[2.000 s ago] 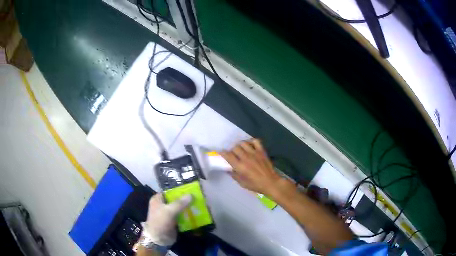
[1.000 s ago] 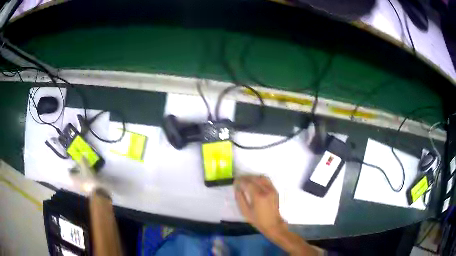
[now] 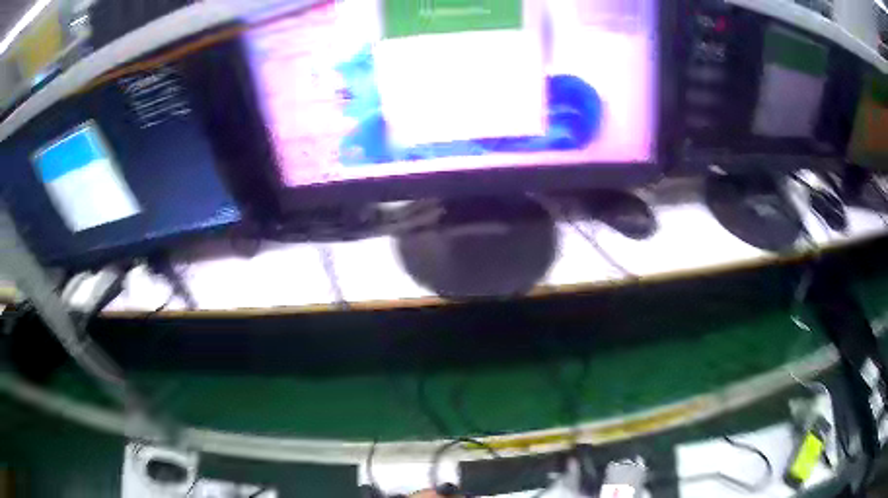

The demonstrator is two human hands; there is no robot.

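The view is blurred. A phone with a yellow-green cover (image 3: 806,457) lies on white paper at the lower right. A pale phone-shaped object (image 3: 623,479) is cut off by the bottom edge. My left hand is not in view. A small skin-toned patch, seemingly part of my bare right hand (image 3: 428,494), shows at the bottom edge beside a dark rounded object (image 3: 446,489). Its fingers and anything it holds are hidden.
A large monitor with a pink-blue picture (image 3: 321,107) stands on the white shelf (image 3: 292,277), its round base (image 3: 477,245) below. Dark screens flank it. A black mouse (image 3: 621,212) is on the shelf, another mouse (image 3: 167,471) at the lower left. Cables hang along the green bench back.
The view has swung up from the bench to the monitors. My left hand and the centre phone have left the picture; my right hand has almost left it at the bottom.
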